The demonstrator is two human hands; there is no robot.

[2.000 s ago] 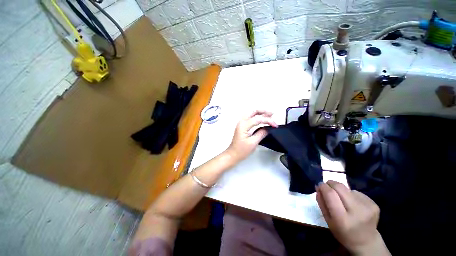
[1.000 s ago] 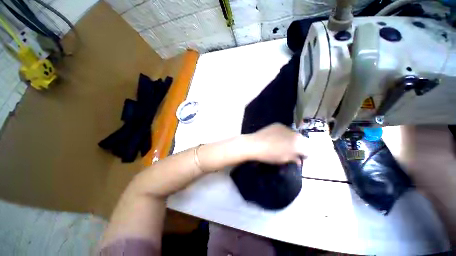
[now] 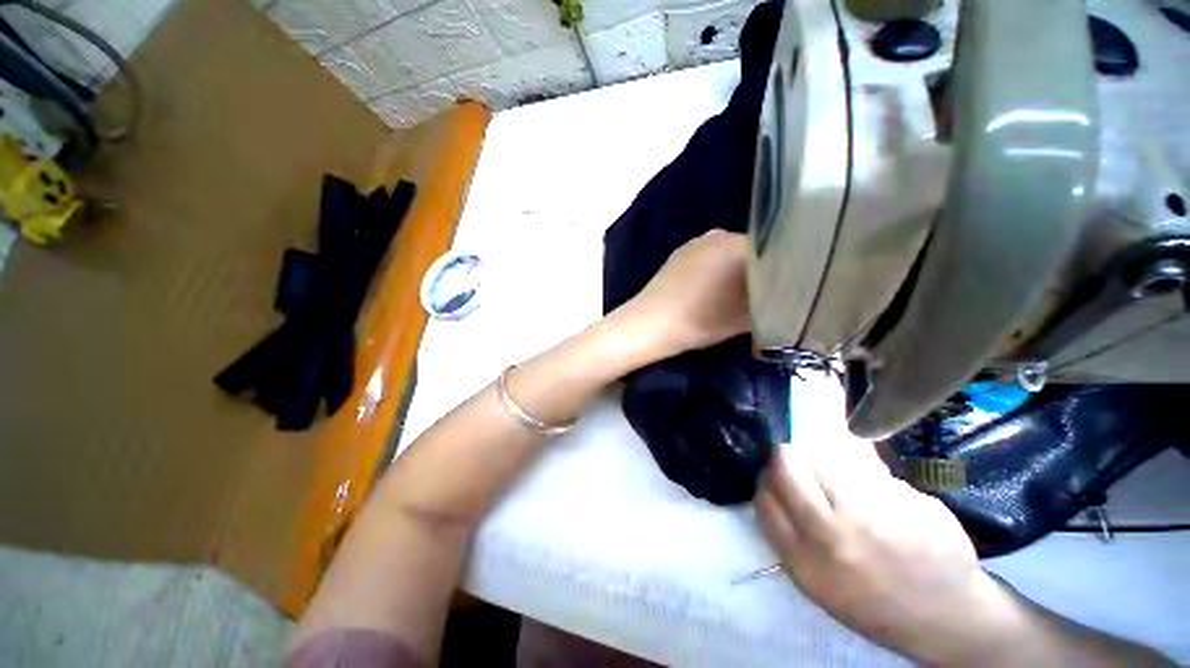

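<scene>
The black garment piece [image 3: 698, 424] lies under and around the sewing machine head [image 3: 835, 170], matt behind my left hand and shiny and wrinkled in front of it and at the right. My left hand [image 3: 705, 294] lies on the black cloth just left of the head, its fingertips hidden behind the head. My right hand [image 3: 842, 509] is in front of the needle area, fingers bent together at the garment's edge. The head hides the presser foot. A ribbed brassy knob [image 3: 936, 472] shows beside my right hand.
A pile of black strips [image 3: 313, 307] lies on the brown cardboard [image 3: 144, 326] at the left. A small white ring [image 3: 452, 286] lies on the white table [image 3: 522, 196]. A yellow fitting [image 3: 37, 196] is at the upper left. A blue part [image 3: 998, 395] shows right of the needle area.
The view has moved closer to the machine head. The black garment has been brought under and left of the head. My right hand has come from the far right to the needle area.
</scene>
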